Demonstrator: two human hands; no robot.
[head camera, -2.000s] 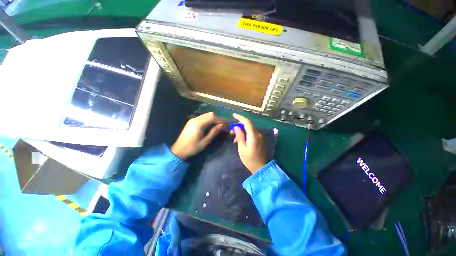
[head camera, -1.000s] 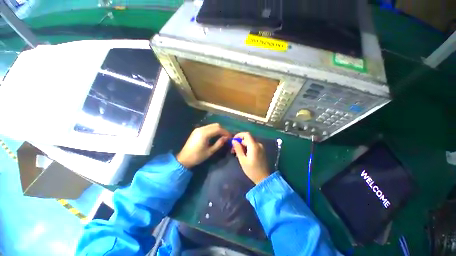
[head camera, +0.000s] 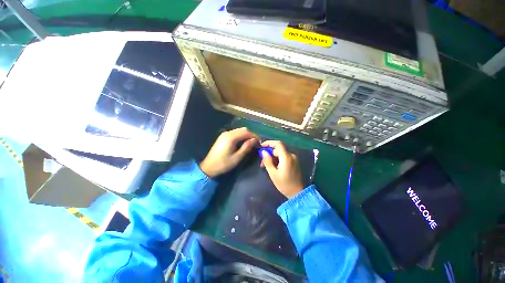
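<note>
A dark tablet (head camera: 252, 213), with two small light circles near its lower left corner, lies on the green mat in front of me. My left hand (head camera: 228, 152) is at its far edge with thumb and forefinger pinched; whatever is between them is too small to tell. My right hand (head camera: 284, 168) pinches a small blue-purple pick (head camera: 267, 150) at the same edge. The two hands' fingertips nearly meet, and they hide part of the tablet's far edge.
A large tester (head camera: 266, 91) stands behind the tablet, with dark tablets on top. White foam trays (head camera: 61, 91) stand at left, the upper one holding a dark tablet (head camera: 138, 91). At right are a lit WELCOME tablet (head camera: 415, 213) and a blue cable (head camera: 349, 193).
The view has shifted slightly between frames. Both hands stay at the tablet's far edge, with only small finger movements.
</note>
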